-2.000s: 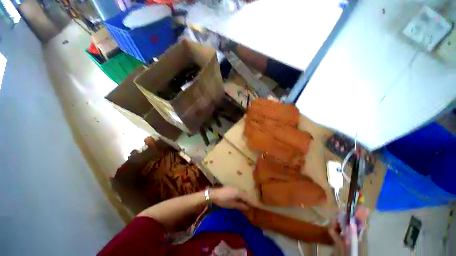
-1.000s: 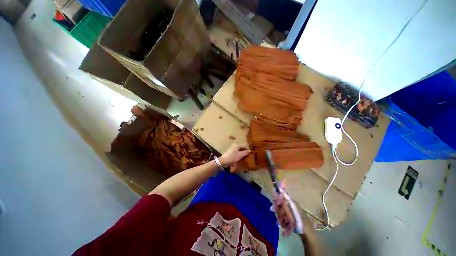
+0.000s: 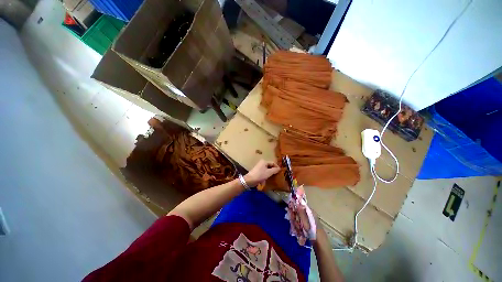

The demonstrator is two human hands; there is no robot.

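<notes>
Rust-brown fabric strips point(image 3: 305, 104) lie in overlapping stacks on the cardboard cover point(image 3: 352, 212). My left hand point(image 3: 262, 172) is at the left end of the nearest stack, fingertips pinched together on the end of a rust-brown strip. My right hand point(image 3: 303, 220) is closed around the cloth-wrapped handles of the scissors point(image 3: 289, 175). The dark blades point up and away, over the left end of the nearest stack, close to my left fingertips. Whether the blades are open cannot be told.
A torn low carton with a crumpled rust-brown heap point(image 3: 192, 162) stands at the left. A white controller point(image 3: 371, 144) with a looping cord and a dark tray of brown bits point(image 3: 393, 114) are at the right. Tall cartons point(image 3: 198, 60) stand beyond. A white panel point(image 3: 407, 44) borders the table.
My right hand with the scissors has come in from the far right to beside my left hand. The strip stretched between my hands two seconds ago is no longer stretched out.
</notes>
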